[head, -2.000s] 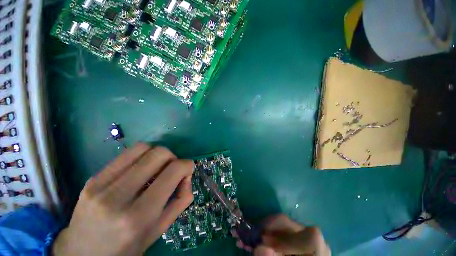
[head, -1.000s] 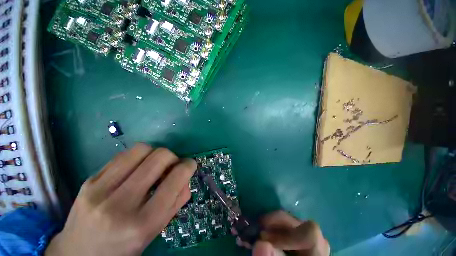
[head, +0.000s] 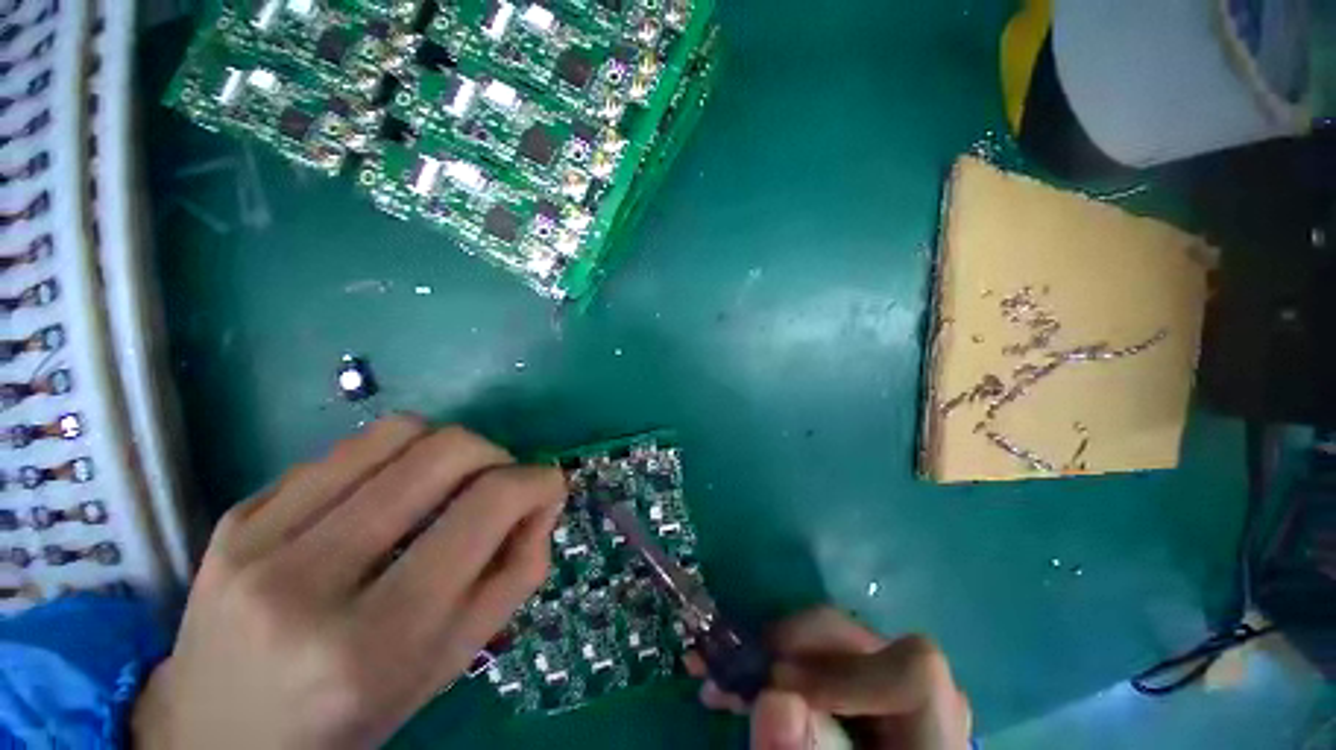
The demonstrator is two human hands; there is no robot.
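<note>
A green PCB panel (head: 594,652) with repeated small circuits lies on the green mat. My left hand (head: 388,564) rests over its left side with fingertips pinched at the upper left; whatever they hold is hidden. My right hand (head: 835,681) is closed on a soldering iron (head: 677,589) with a dark collar, partly cut off by the bottom edge. The iron's tip is over the panel's upper part, close to my left fingertips; contact cannot be told. A small dark module (head: 353,378) with a pale round dot lies on the mat beyond my left hand.
A stack of PCB panels (head: 498,147) stands at the upper left. White component trays (head: 125,322) line the far left. A cardboard pad (head: 1070,330) with solder scraps is at right. Beyond it is a large white roll (head: 1158,73). A black cable (head: 1194,662) loops at lower right.
The iron's tip has shifted slightly right, a little away from my left fingertips. My left hand stays nearly in place. The view has shifted slightly.
</note>
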